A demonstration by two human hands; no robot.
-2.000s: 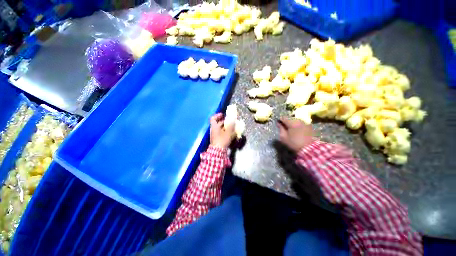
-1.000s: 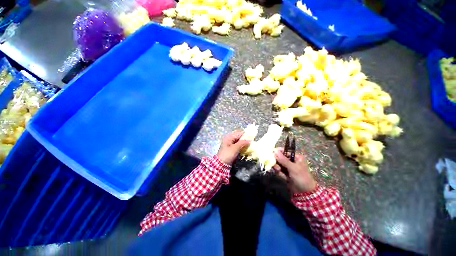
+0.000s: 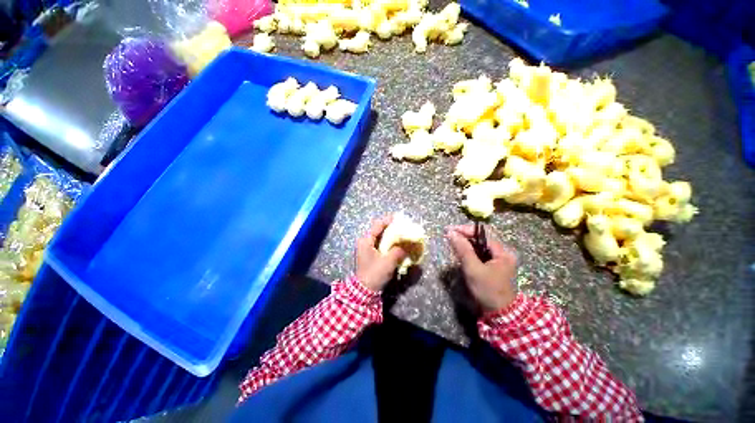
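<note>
My left hand (image 3: pixel 377 256) holds one pale-yellow toy figure (image 3: pixel 404 240) over the table, near its front edge. My right hand (image 3: pixel 488 271) is just to the right, apart from the figure, with small black two-pronged snips (image 3: pixel 481 240) held in its fingers. A large loose heap of yellow unfinished pieces (image 3: pixel 563 157) lies beyond and right of my hands. A blue tray (image 3: pixel 207 206) stands to the left, with a short row of paler figures (image 3: pixel 310 100) at its far right end.
Another yellow heap (image 3: pixel 356 21) lies at the far side of the speckled table (image 3: pixel 695 273). A second blue tray (image 3: pixel 571 37) is at the back. Purple (image 3: pixel 145 81) and pink (image 3: pixel 238 11) bundles lie beyond the left tray. Film-covered yellow figures (image 3: pixel 37 219) are at far left.
Since two seconds ago, the loose piece beside the heap has left its spot. One second ago both hands held yellow material together; now only my left hand holds a figure and my right is apart.
</note>
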